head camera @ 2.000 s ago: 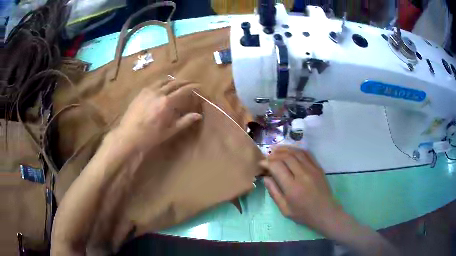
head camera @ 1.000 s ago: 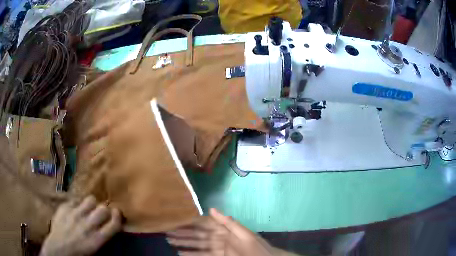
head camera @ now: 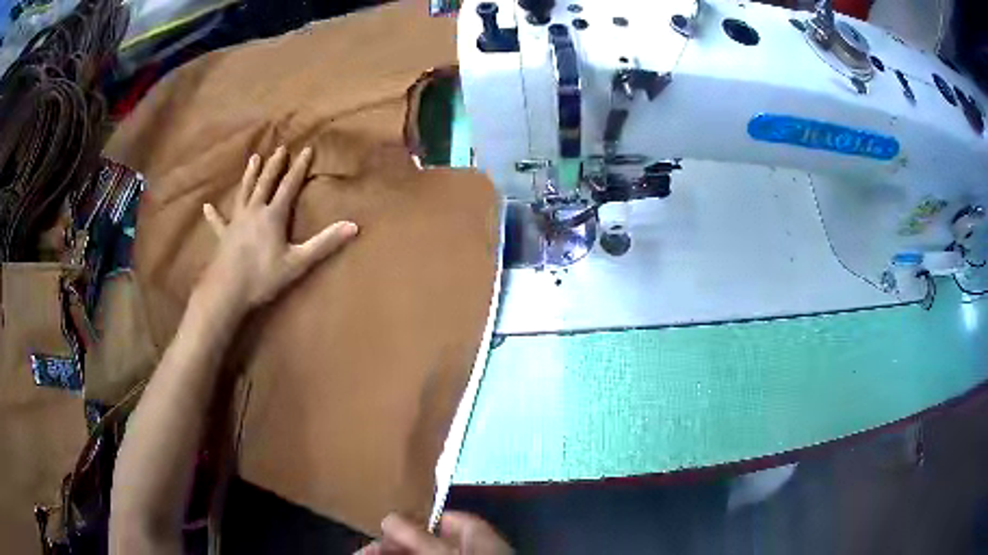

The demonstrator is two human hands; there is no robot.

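The brown bag panel [head camera: 368, 314] lies over the left of the table, its right side edged by a thin white strip [head camera: 473, 379] that runs from near the presser foot [head camera: 555, 222] down to the front. My left hand [head camera: 265, 239] lies flat on the panel with fingers spread, holding nothing. My right hand [head camera: 439, 537], cut off by the bottom edge, pinches the panel's lower corner at the white strip's end. The white sewing machine [head camera: 672, 98] stands right of the panel.
A heap of dark-brown straps [head camera: 54, 130] lies at the far left. Waiting brown pieces [head camera: 38, 434] with a dark woven label [head camera: 56, 372] are at the left edge. The pale green table [head camera: 693, 401] has a dark red front edge.
The panel has turned and shifted, bringing its white-stripped edge beside the needle area. My left hand has moved up from the lower left onto the panel and spread. The handles have left the view.
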